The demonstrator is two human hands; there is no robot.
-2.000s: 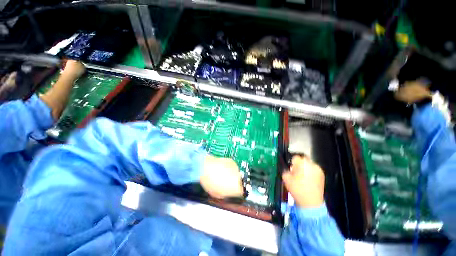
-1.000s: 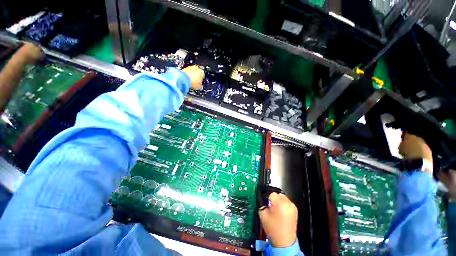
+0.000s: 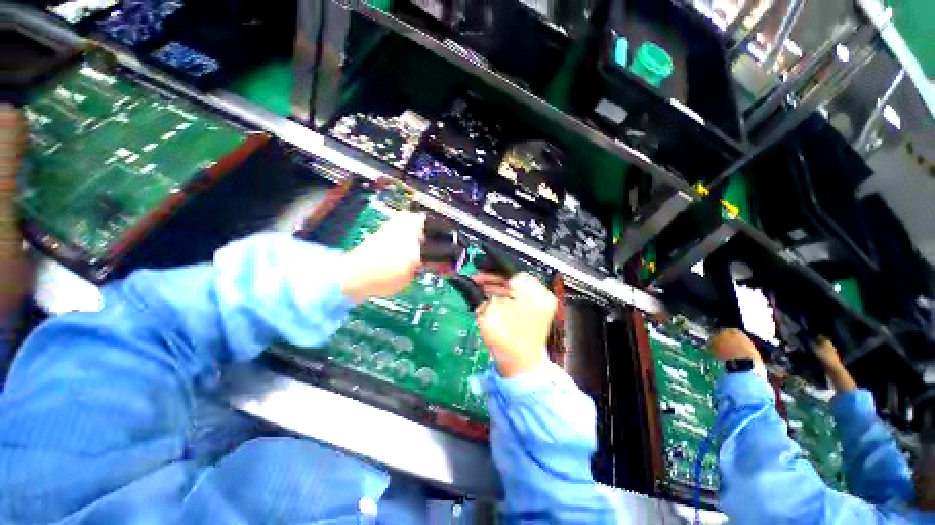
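Note:
A large green circuit board (image 3: 395,354) lies in a dark carrier with reddish-brown side bars in front of me. Rows of big printed circles run along its near edge. My left hand (image 3: 388,256) is over the far part of the board. My right hand (image 3: 518,320) is to its right, over the board's right part. The fingers of both hands point towards each other and have black coverings. The fingertips are close together and blurred. I cannot tell whether a small part is held between them.
Behind the rail are bins of pale (image 3: 379,135), blue (image 3: 447,178), tan (image 3: 531,169) and grey (image 3: 580,234) parts. Other boards lie left (image 3: 113,159) and right (image 3: 682,385). Other workers' hands (image 3: 734,347) are at the right. A metal-framed rack (image 3: 513,90) stands above.
My left hand has come back from the bins to over the board. My right hand has moved from the carrier's right edge up and left towards it. The view has shifted.

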